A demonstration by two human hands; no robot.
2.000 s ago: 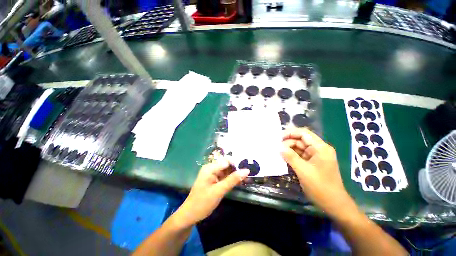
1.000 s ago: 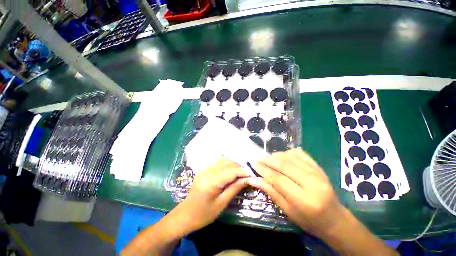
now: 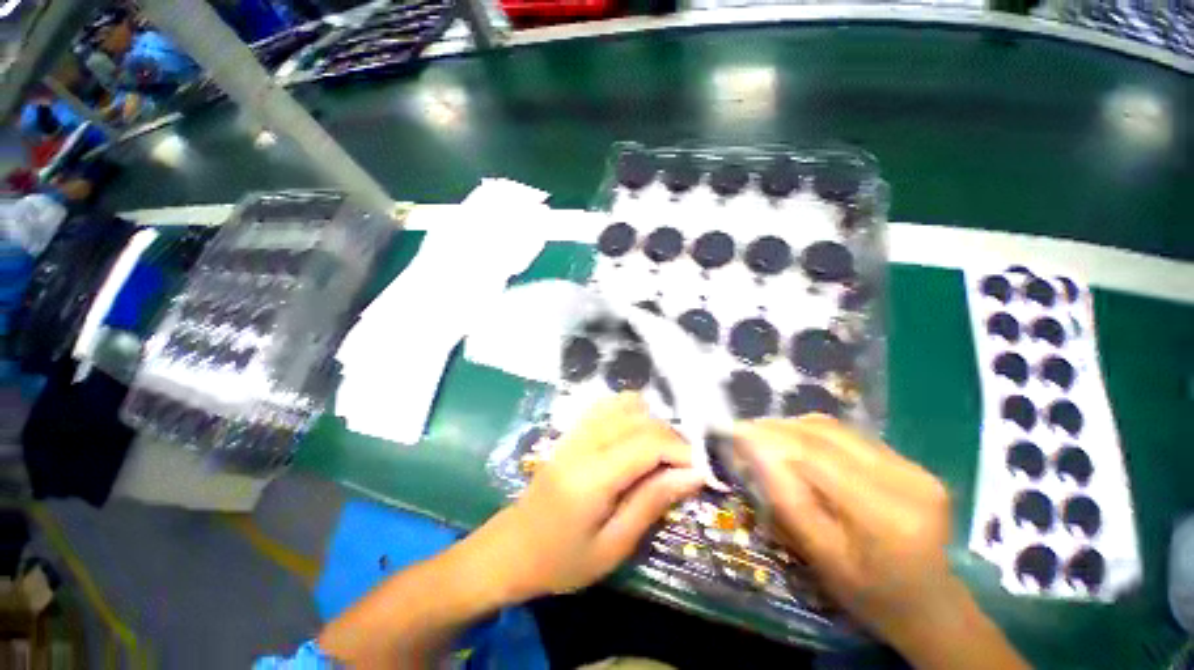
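Note:
My left hand pinches a white release liner that curves up and left over the tray, blurred. My right hand meets it fingertip to fingertip, with a small dark piece, seemingly a black adhesive pad, at its fingers, blurred. Below both hands lies a clear blister tray. Its upper rows hold black-covered round modules. The row nearest me shows gold-orange circuitry. The hands and liner hide part of the lower rows.
Sheets of black notched pads lie right of the tray. Used white liners lie left of it. Stacked trays stand farther left. A pale rail and green conveyor run behind. People in blue are at the upper left.
The liner has bent and swung up and left. My right hand has moved a little away from my left, with the dark piece at its fingertips. The view has shifted left.

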